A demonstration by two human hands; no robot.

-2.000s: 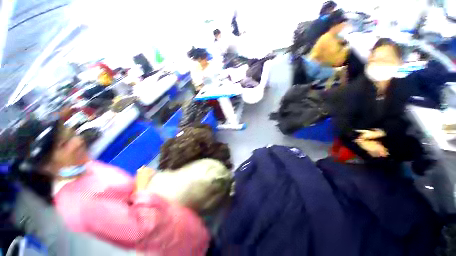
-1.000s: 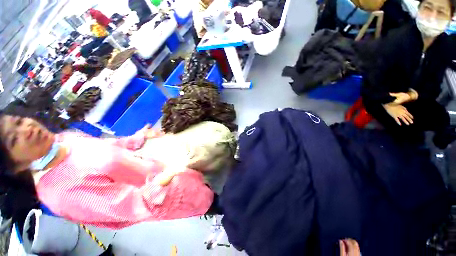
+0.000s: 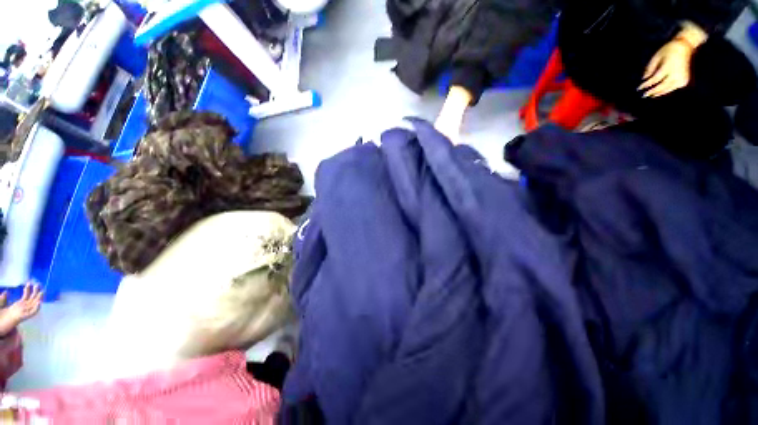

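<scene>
A large navy garment [image 3: 415,274] fills the centre in thick folds, with a small pale loop at its left edge. More navy garments [image 3: 665,257] lie heaped on the right, darker. Neither my left hand nor my right hand shows; the cloth fills the bottom of the picture and may cover them. A bare pale limb [image 3: 454,109] with a dark cuff reaches the navy garment's top edge; I cannot tell whose it is.
A cream bundle [image 3: 208,274] and brown mottled garments [image 3: 174,191] lie left of the navy cloth. Blue crates [image 3: 87,261], a white table leg [image 3: 287,104], a red stool [image 3: 573,104], a person in black [image 3: 669,70] and another's pink sleeve [image 3: 158,394] surround it.
The view has tilted down and shifted right. The centre navy garment has changed shape and stands apart from the right heap. Fingertips at the bottom are gone. The pink-clad person is mostly out of view.
</scene>
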